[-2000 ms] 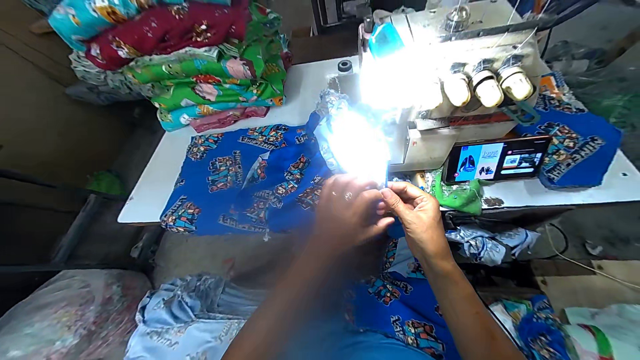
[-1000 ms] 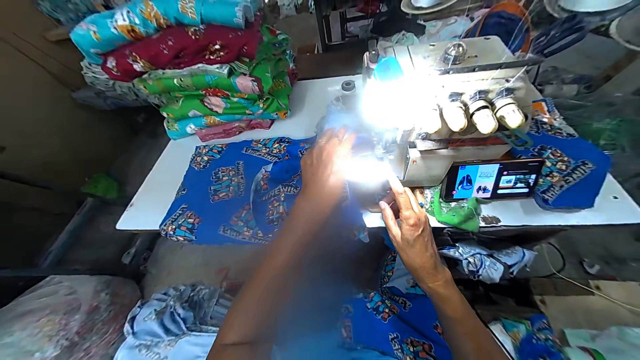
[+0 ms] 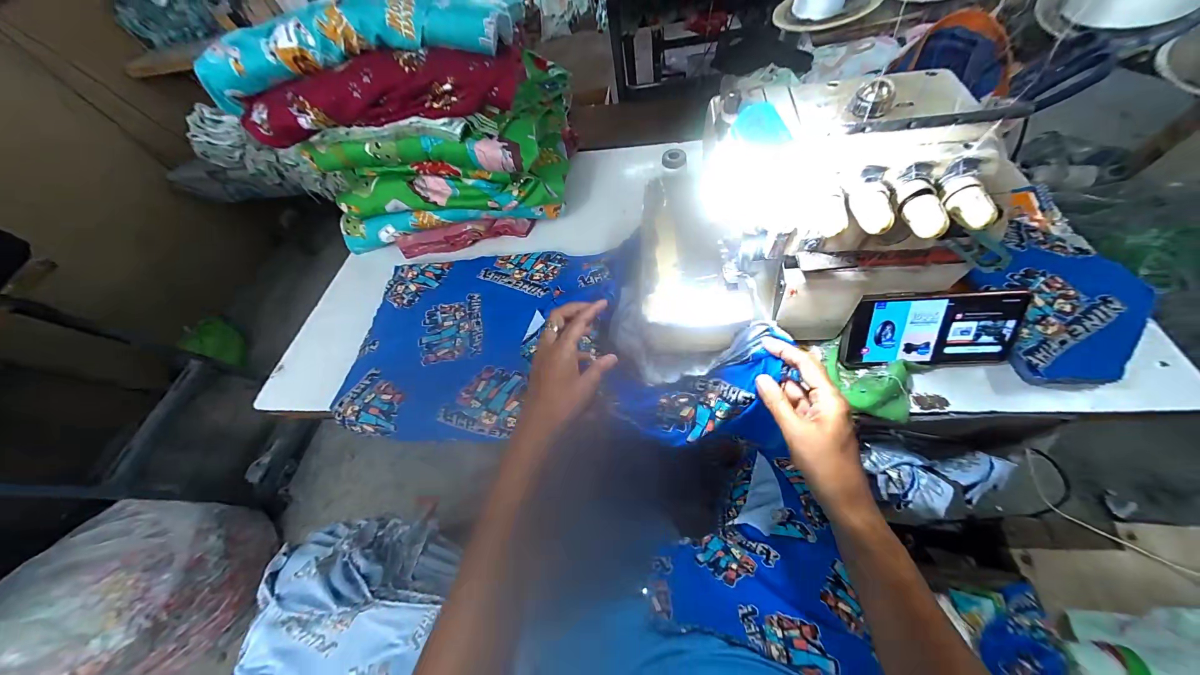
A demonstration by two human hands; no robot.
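Observation:
An overlock sewing machine [image 3: 872, 234], its lamp glaring, stands on the white table. Printed blue fabric [image 3: 708, 403] runs from its needle area toward me. My right hand [image 3: 802, 398] pinches the edge of this fabric between thumb and fingers, just right of the machine's front. My left hand [image 3: 567, 361], a ring on one finger, is left of the machine bed with thumb and fingers apart, over the blue fabric piece [image 3: 403, 347] spread on the table; whether it touches the cloth is unclear. More blue printed fabric [image 3: 778, 581] hangs over my lap.
Folded printed fabrics [image 3: 441, 169] are piled at the table's back left. A phone [image 3: 937, 328] leans against the machine beside a green cloth [image 3: 872, 389]. Blue cut pieces [image 3: 1078, 309] lie at the right. Below are a plastic sack [image 3: 141, 581] and pale blue garments [image 3: 347, 600].
My left hand has moved down and left from beside the bright needle area. My right hand, near the needle area a second ago, is lower and holds the fabric edge. More fabric shows before the machine.

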